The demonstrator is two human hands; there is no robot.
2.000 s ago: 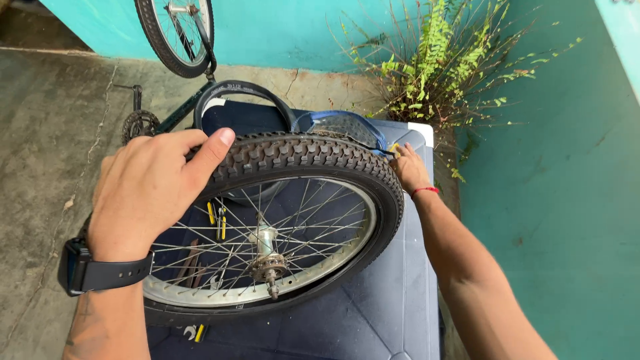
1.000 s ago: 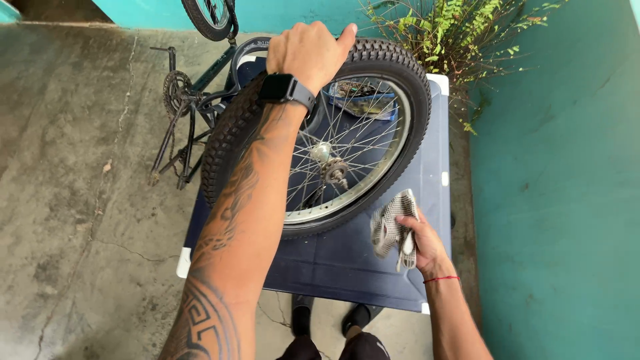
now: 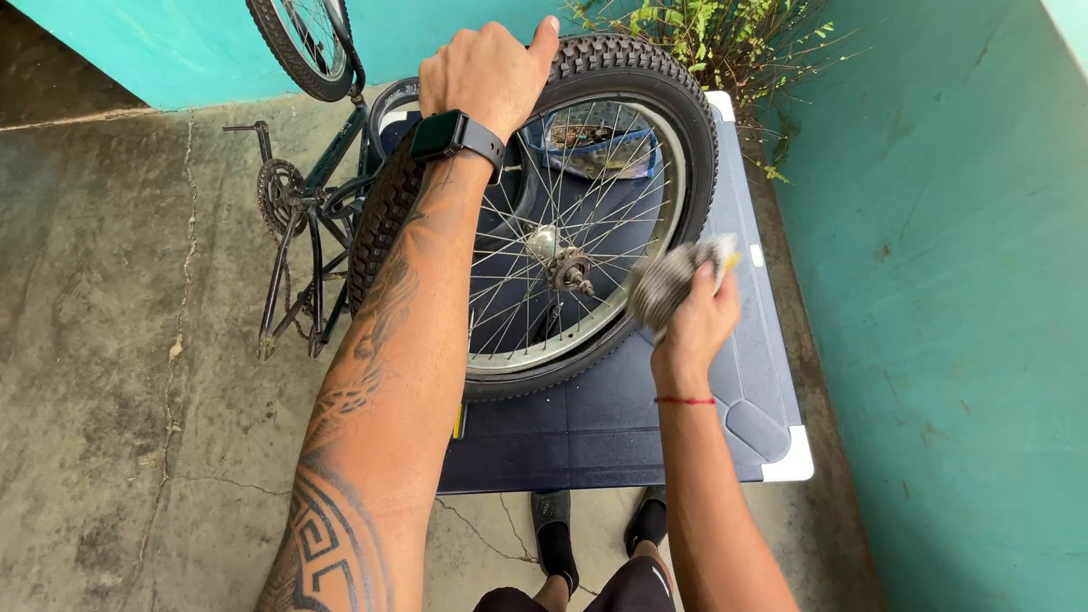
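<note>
A bicycle wheel (image 3: 578,357) with a knobby black tire (image 3: 633,58) stands tilted on a dark blue table (image 3: 544,450). My left hand (image 3: 489,76) rests over the top of the tire, thumb apart; its palm side is hidden. A crumpled checked cloth (image 3: 667,285), blurred, is held in my right hand (image 3: 701,319) at the right side of the rim. The hub (image 3: 565,259) with its threaded axle faces me. Behind the spokes lies a clear pouch with blue edging (image 3: 599,153), with small items in it.
A dark bicycle frame (image 3: 327,170) with a crankset (image 3: 280,195) and another wheel (image 3: 310,47) stands on the concrete floor at the left. A loose black tire (image 3: 395,93) lies behind my left wrist. A fern-like plant (image 3: 705,38) and a teal wall (image 3: 935,255) are at the right.
My right hand was at the table's far right corner two seconds ago; it came nearer with the cloth, then moved up to the rim. The wheel now stands more upright under my left hand.
</note>
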